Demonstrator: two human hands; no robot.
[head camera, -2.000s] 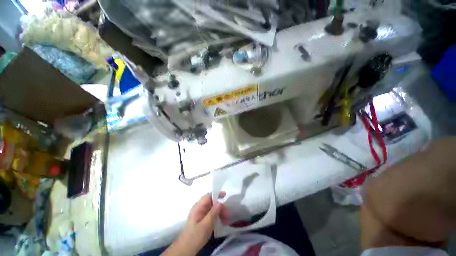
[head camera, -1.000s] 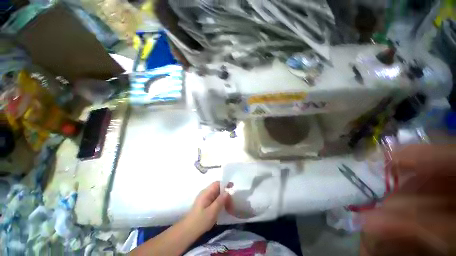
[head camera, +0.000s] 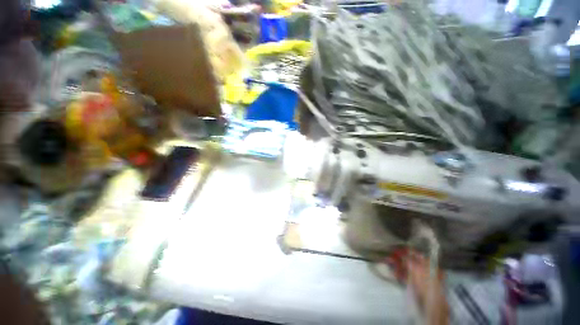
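The view is badly blurred. My right hand (head camera: 423, 279) is under the arm of the sewing machine (head camera: 407, 171), fingers pointing up and away. Its fingertips are at a whitish piece (head camera: 427, 240), which they seem to pinch in front of the dark space under the arm. The piece's outline is smeared. A brown, skin-like blur is cut off by the lower left edge, possibly my left arm; no left hand can be made out. A blue-and-white striped piece (head camera: 254, 138) lies left of the machine head.
A dark phone (head camera: 170, 172) lies on the left. A cardboard box (head camera: 168, 66) stands behind it. A large grey-white heap of cut pieces (head camera: 407, 76) is behind the machine. A slim tool (head camera: 469, 303) and a red cord (head camera: 510, 289) are at lower right.
The view has swung left, so the machine appears further right and lower. The left hand with the white ring-like piece has gone from the front edge. The right hand has come under the machine arm.
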